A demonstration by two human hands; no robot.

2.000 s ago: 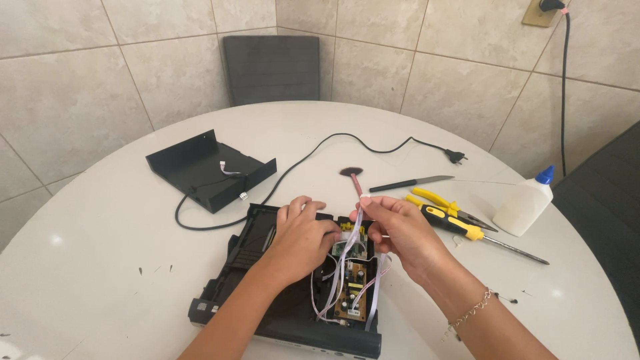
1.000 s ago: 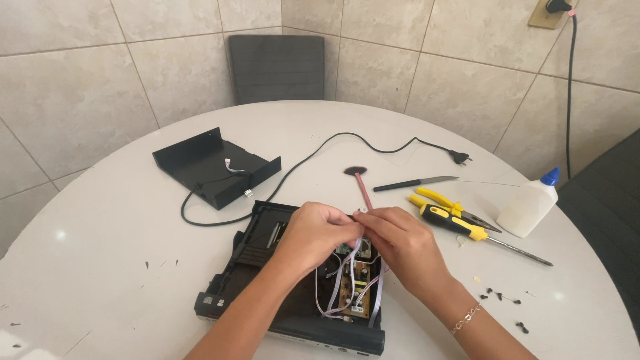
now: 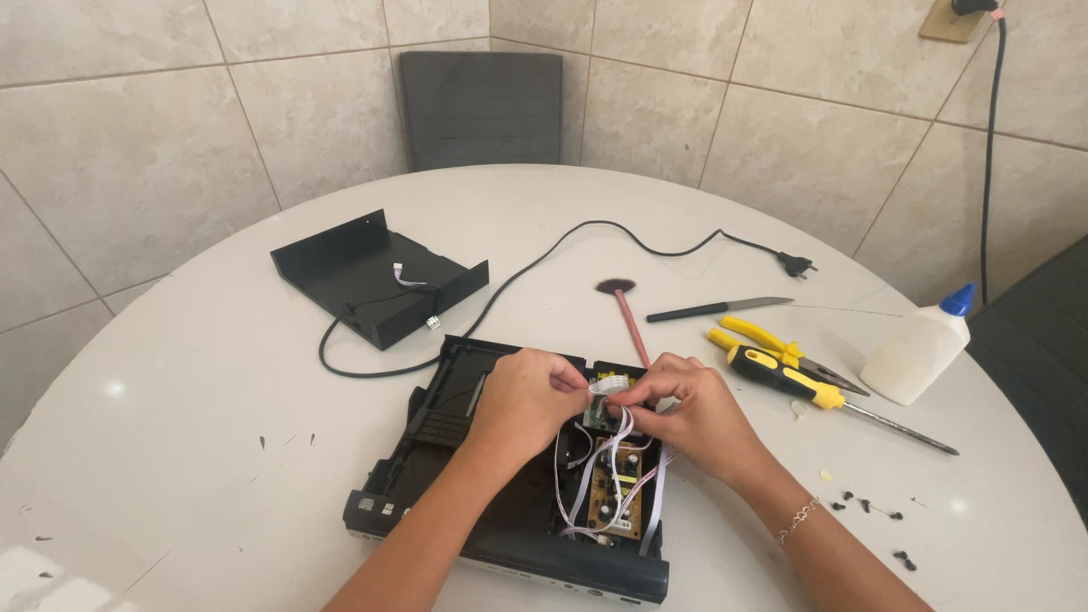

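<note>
An opened black disc player [image 3: 510,552] lies on the round white table, its circuit boards and wiring exposed on the right side. My left hand [image 3: 531,399] pinches the left end of a white ribbon cable [image 3: 609,385] above the small green board [image 3: 599,414]. With thumb and index finger my right hand [image 3: 684,408] holds white wires at the right edge of that board; the fingertips partly hide them. Below both hands is a tan power board [image 3: 616,493], with several white and pinkish cables [image 3: 586,484] looping over and beside it.
A black metal cover [image 3: 340,272] with a power cord [image 3: 544,255] is at the back left. Right of the player lie a fan brush [image 3: 629,323], a knife [image 3: 722,309], yellow pliers [image 3: 786,350], a screwdriver [image 3: 786,376], a white glue bottle [image 3: 914,353] and several black screws [image 3: 867,506].
My hands, close together at the player's back one second ago, are now lower and farther apart. A white ribbon bend shows between them.
</note>
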